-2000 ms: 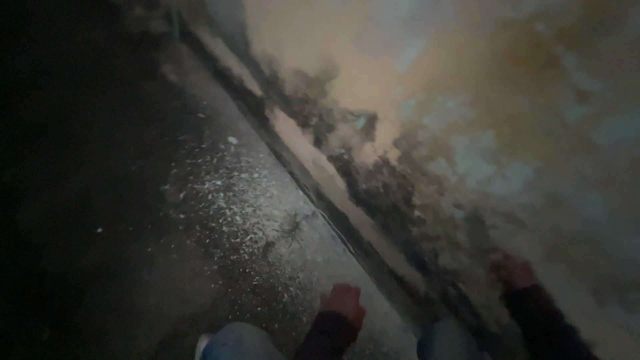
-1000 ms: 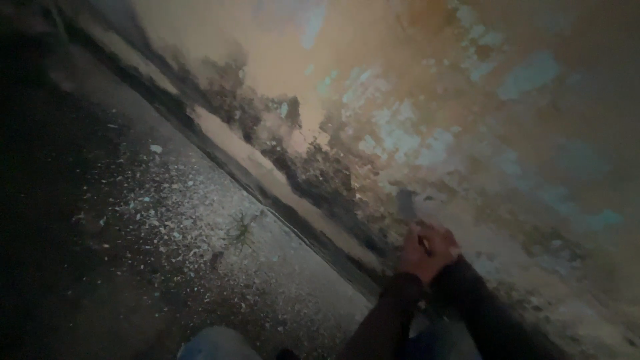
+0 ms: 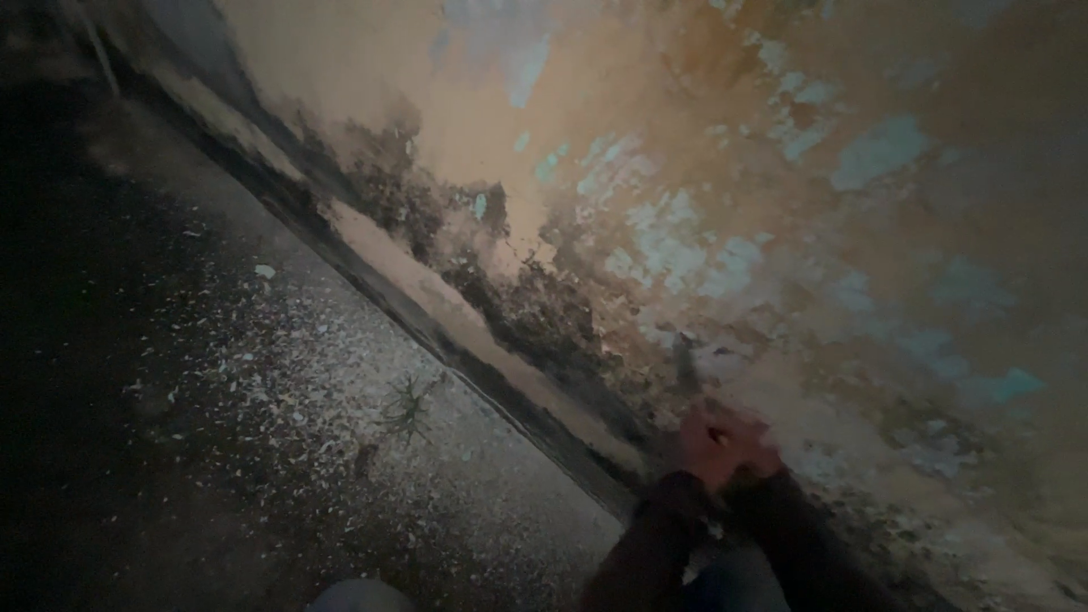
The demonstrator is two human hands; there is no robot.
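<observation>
Both my hands are together at the lower right, close in front of a wall [image 3: 408, 51] with peeling paint. My left hand [image 3: 705, 446] and my right hand [image 3: 752, 442] are closed around a scraper-like tool [image 3: 685, 365]. Its dark, flat blade points up the picture at the flaking surface; the handle is hidden in my hands and the blade is blurred. Patches of pale blue-green and tan show on the wall, with dark rough patches near its base.
Pale flakes [image 3: 297, 416] lie scattered over the dark ground along the wall's foot. A small spiky plant [image 3: 410, 410] grows among them. A ledge [image 3: 408, 289] runs diagonally along the wall's base. My knee [image 3: 359, 597] shows at the bottom edge.
Two seconds ago my hands were apart, the right one near the wall and the left one lower. My left hand has since joined the right one. The view has shifted toward the wall.
</observation>
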